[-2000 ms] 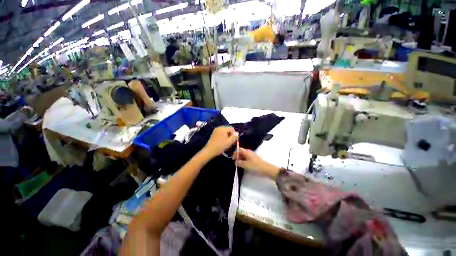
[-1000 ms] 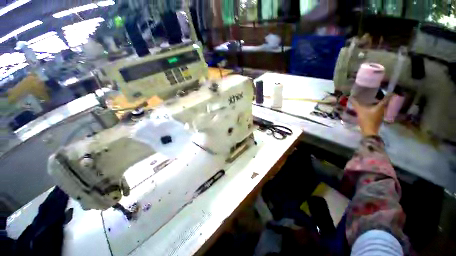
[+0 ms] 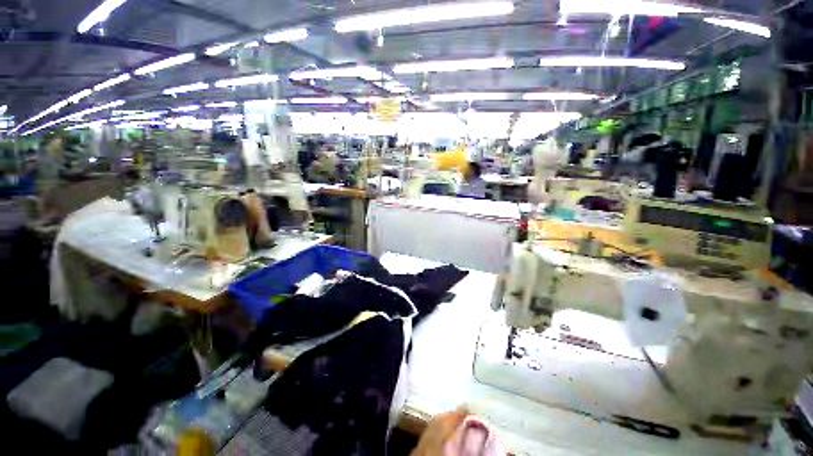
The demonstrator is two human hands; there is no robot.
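Observation:
A hand [image 3: 439, 434], which looks like my right hand, is cut off by the bottom edge. It is closed against the pink top of a bottle [image 3: 474, 438], whose lower part is out of the picture. Dark printed cloth [image 3: 343, 383] lies heaped over the basket and the table's left edge. White tape [image 3: 403, 356] runs loose along the cloth. A small skin-coloured patch shows at the cloth's left side; I cannot tell whether it is my left hand. No left arm is clearly visible.
A blue basket [image 3: 254, 289] stands left of the white sewing table [image 3: 446, 347]. A sewing machine [image 3: 579, 276] stands at the right, with black clippers [image 3: 644, 427] before it. Another machine [image 3: 218, 223] is at the left. A white block [image 3: 61, 392] lies lower left.
The view has swung back left from the neighbouring table. The pink-topped bottle has come from that table to the bottom edge. The tape, earlier in both hands, now hangs loose on the cloth.

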